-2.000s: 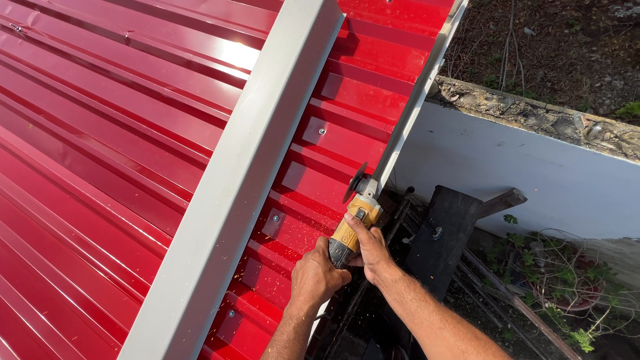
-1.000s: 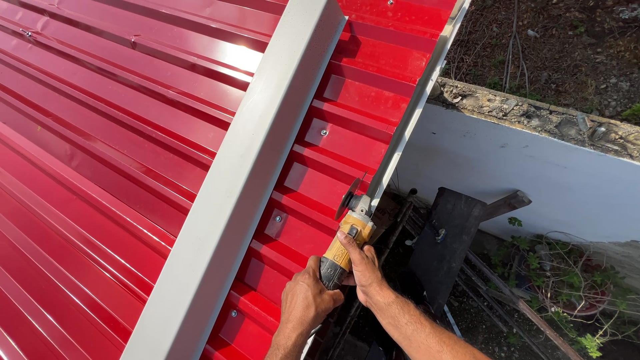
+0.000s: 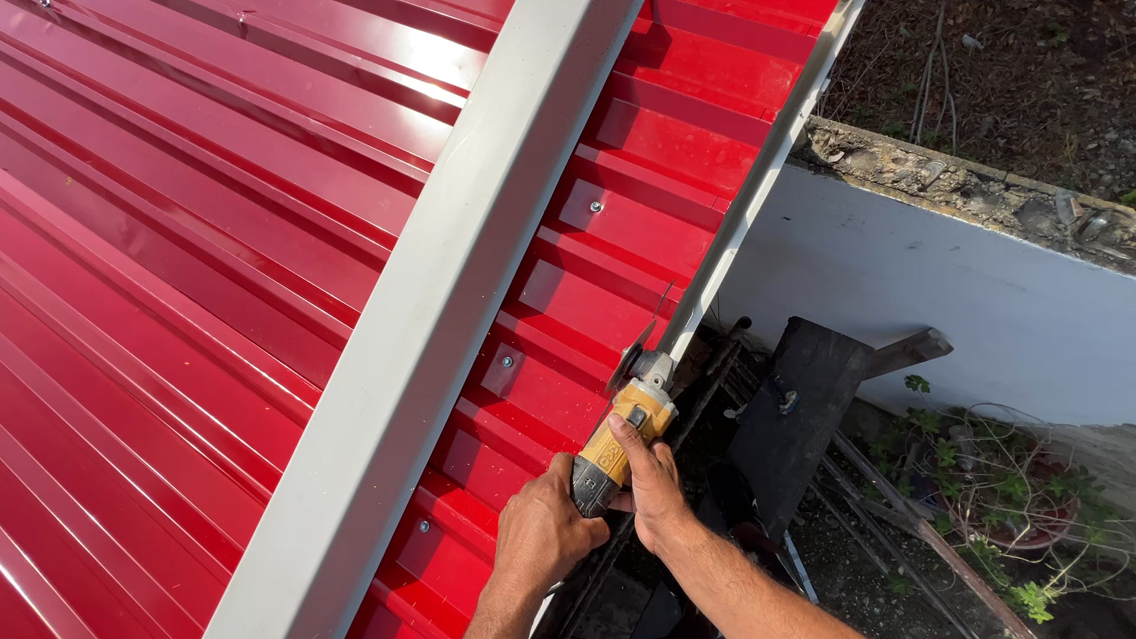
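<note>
A yellow and black angle grinder [image 3: 621,435] is held in both hands near the edge of a red corrugated metal roof [image 3: 568,306]. My left hand [image 3: 546,524] grips the black rear end of its body. Higher up, my right hand [image 3: 650,479] wraps the yellow body, thumb on top beside the switch. The thin cutting disc [image 3: 630,359] stands edge-up at the red sheet, left of the grinder's metal head; whether it spins cannot be told. A thin cut line shows in the sheet just beyond the disc. A pale metal gutter [image 3: 728,257] runs along the roof edge beside the tool.
A broad grey metal trim [image 3: 426,311] crosses the roof at left, with screws [image 3: 508,361] in the strip beside it. Beyond the edge is a drop, with a white wall [image 3: 941,302], a dark board [image 3: 812,399], metal bars [image 3: 932,532] and a potted plant [image 3: 1029,506] below.
Both hands and the grinder have moved down along the roof edge, toward the bottom of the view. Both hands have kept their hold on it.
</note>
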